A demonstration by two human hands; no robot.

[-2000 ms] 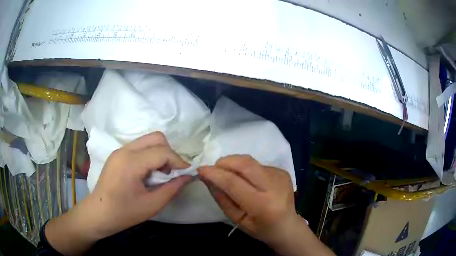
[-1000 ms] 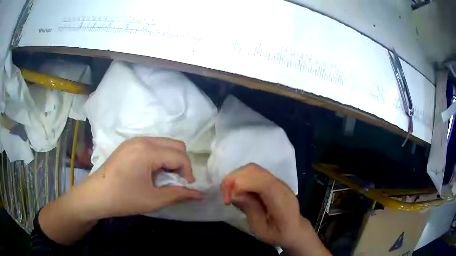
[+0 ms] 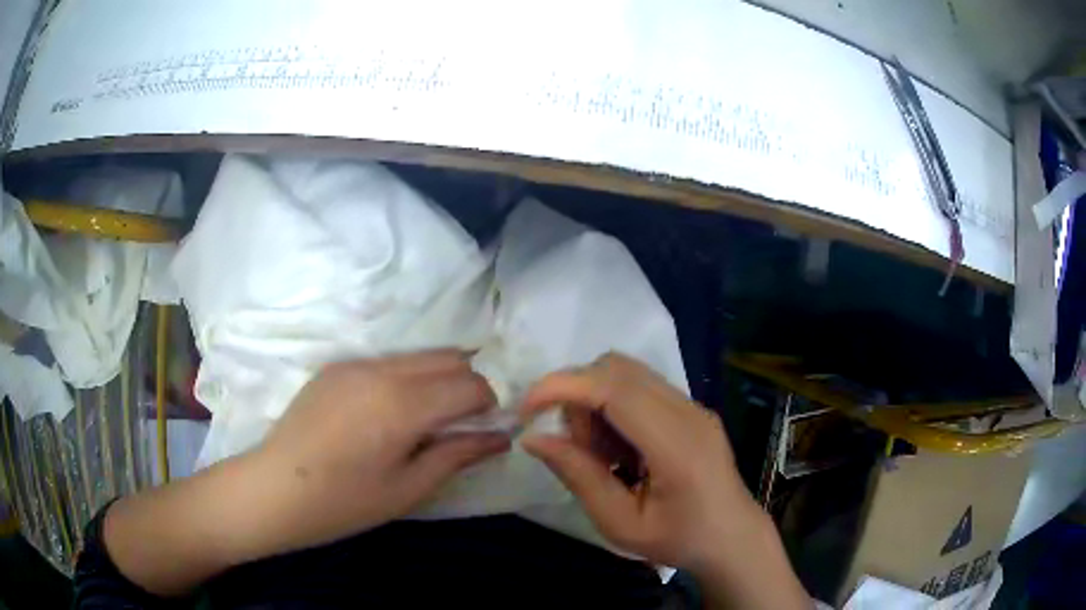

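Note:
The white garment part (image 3: 345, 256) lies bunched on the lap, below the worktable's edge. My left hand (image 3: 399, 435) pinches a small folded edge (image 3: 482, 422) of it between thumb and fingers. My right hand (image 3: 631, 459) is at the right end of that edge, thumb and index finger closed around a bit of the white cloth. The fingertips of both hands are close together. The hands are slightly blurred, and the fold inside my left hand is mostly hidden.
The marked paper-covered worktable (image 3: 500, 113) spans the top. Thin metal snips or tweezers (image 3: 923, 143) lie on its right part. White cloth (image 3: 89, 286) hangs over a yellow-railed rack (image 3: 107, 222) at left. A cardboard box (image 3: 929, 524) stands lower right below another yellow rail (image 3: 977, 437).
One second ago my right hand was apart from the cloth edge; now it is back at it, beside my left fingertips. My left hand keeps its pinch. The view has shifted slightly.

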